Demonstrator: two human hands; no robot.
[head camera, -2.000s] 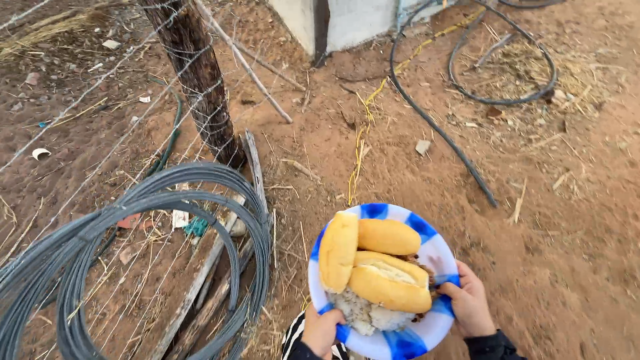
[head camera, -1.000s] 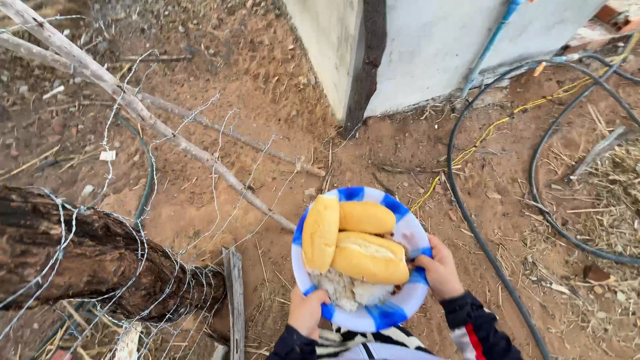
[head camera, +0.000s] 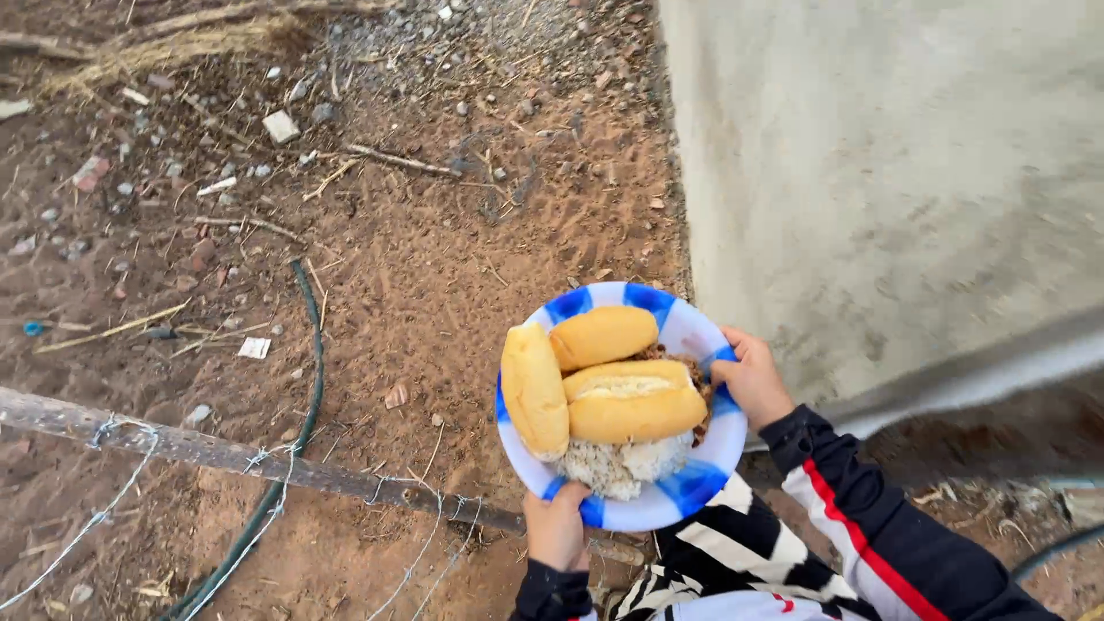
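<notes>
Both my hands hold a blue-and-white plate (head camera: 707, 498) in front of my body. My left hand (head camera: 556, 528) grips its lower left rim, thumb on top. My right hand (head camera: 753, 379) grips the right rim, also with the thumb over the edge. Three bread rolls lie on the plate: one upright at the left (head camera: 535, 392), one at the top (head camera: 604, 336), and a split one (head camera: 636, 404) in the middle. White rice (head camera: 617, 467) shows below them, and some brown food (head camera: 700, 379) is partly hidden at the right.
A pale wall (head camera: 880, 172) rises close on the right. A wooden pole (head camera: 216, 448) with barbed wire (head camera: 280, 496) crosses the lower left, over a dark hose (head camera: 317, 371) on reddish soil. Sticks, stones and a white scrap (head camera: 280, 127) litter the ground.
The view has shifted strongly; the wall now fills the upper right, and the coiled hose and upright post seen earlier are out of view. Both hands still hold the plate with the rolls.
</notes>
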